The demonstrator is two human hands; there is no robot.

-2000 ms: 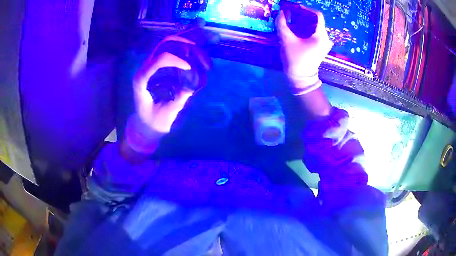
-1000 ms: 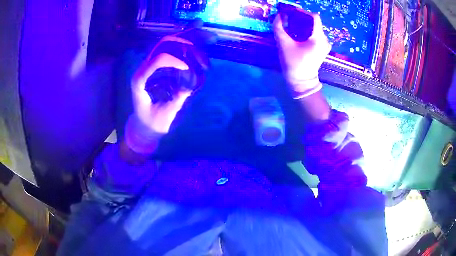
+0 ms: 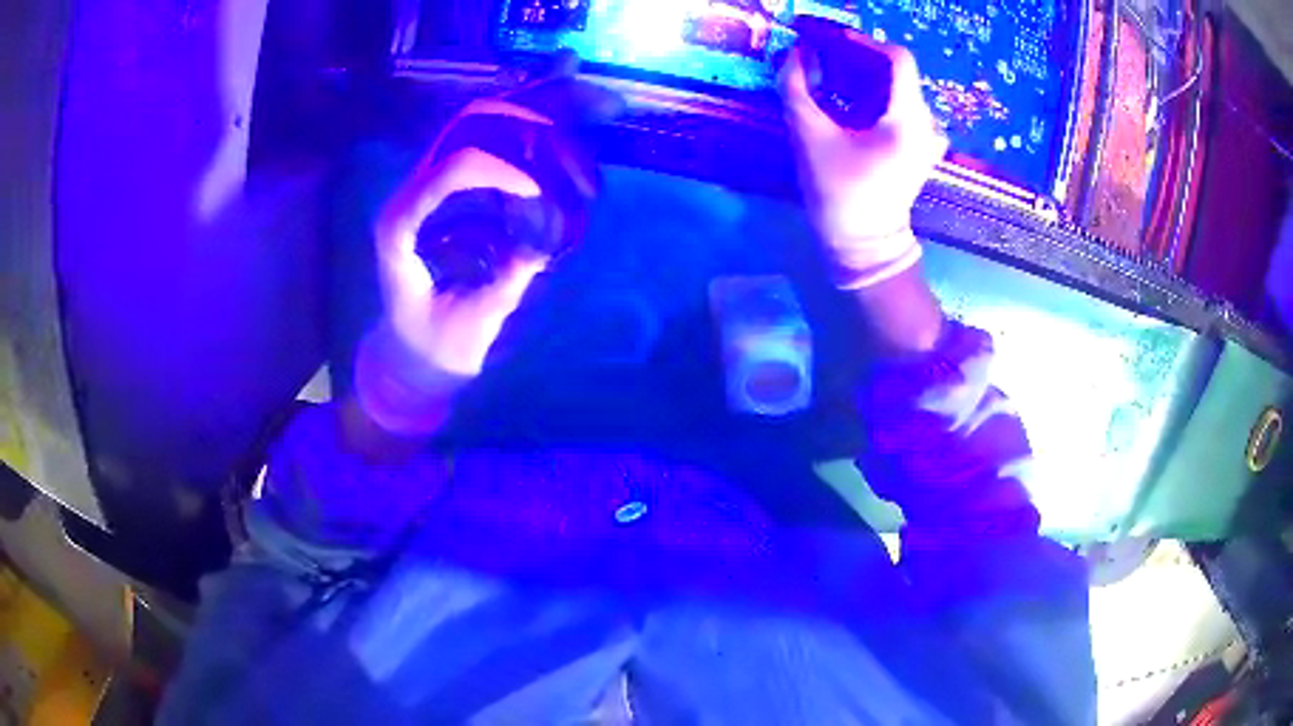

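Note:
A circuit board [image 3: 978, 85], lit blue with a white glare, lies in a dark frame [image 3: 681, 102] at the top of the view. My right hand [image 3: 865, 156], in a glove with a white back and dark palm, is over the board's near edge with curled fingers. A thin dark tip shows at its fingertips, probably a small tool. My left hand [image 3: 461, 263], gloved, is curled to the left, short of the frame. The dark shape inside it may be glove palm or a held item; I cannot tell. A whitish block-like pot [image 3: 763, 345] with a round opening stands between my forearms.
The green ledge [image 3: 1085, 383] runs along the right below the frame's dark edge. Long reddish rails [image 3: 1191, 142] are at the upper right. A pale panel [image 3: 29, 255] stands at the far left. A dark blue surface [image 3: 624, 284] lies under the pot.
My right hand has shifted very slightly, and the thin tip at its fingers shows more clearly against the board. My left hand stays in nearly the same place.

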